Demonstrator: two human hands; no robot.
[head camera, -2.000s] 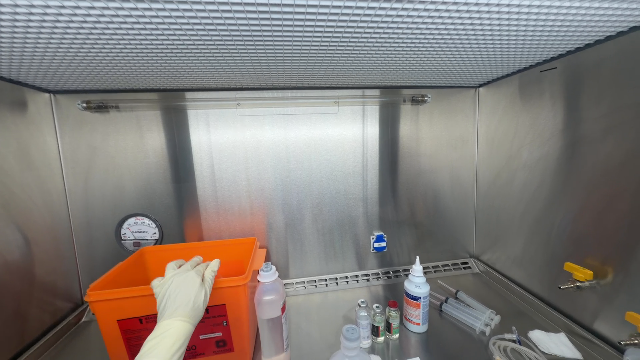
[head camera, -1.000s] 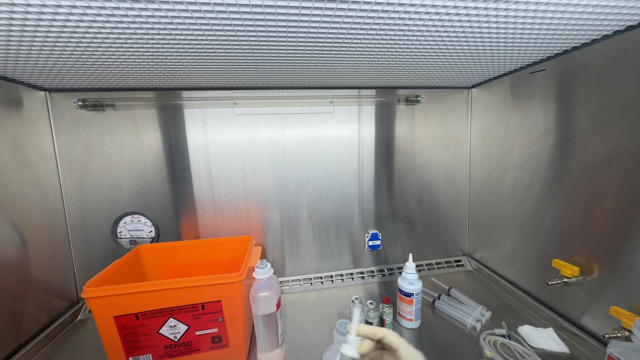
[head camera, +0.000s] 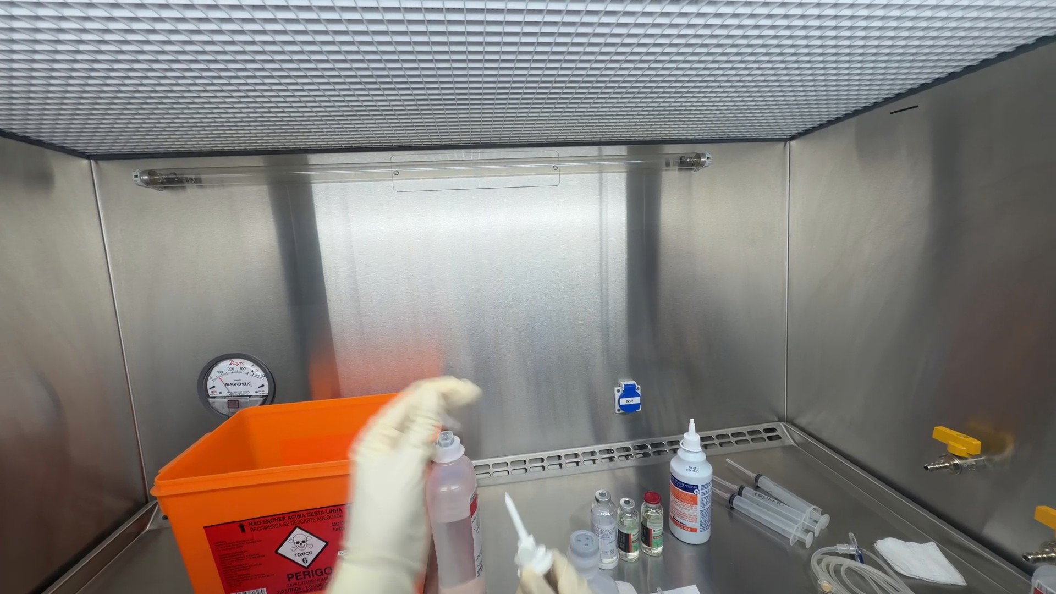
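My left hand (head camera: 400, 470), in a cream glove, is raised and blurred between an open orange sharps container (head camera: 264, 441) and a large clear plastic bottle (head camera: 454, 511). Its fingers bend to the right above the bottle; whether they hold anything is unclear. At the bottom edge my right hand (head camera: 557, 573), gloved too and partly cut off, grips a white fitting with a long tapered tip (head camera: 518, 520) pointing up and left. Just right of it stand a clear container with a translucent cap (head camera: 584, 549) and several small glass vials (head camera: 628, 528), one red-capped.
A white nozzle bottle (head camera: 690, 495) stands right of the vials. Beyond it lie several large syringes (head camera: 771, 511), coiled clear tubing (head camera: 854, 569) and white gauze (head camera: 918, 561). Yellow-handled valves (head camera: 957, 443) stick out from the right steel wall. A vent grille (head camera: 610, 454) runs along the back.
A gloved hand was at the orange container's front rim two seconds ago and out of view one second ago; my left hand now shows beside it. The tapered fitting has come into clear view.
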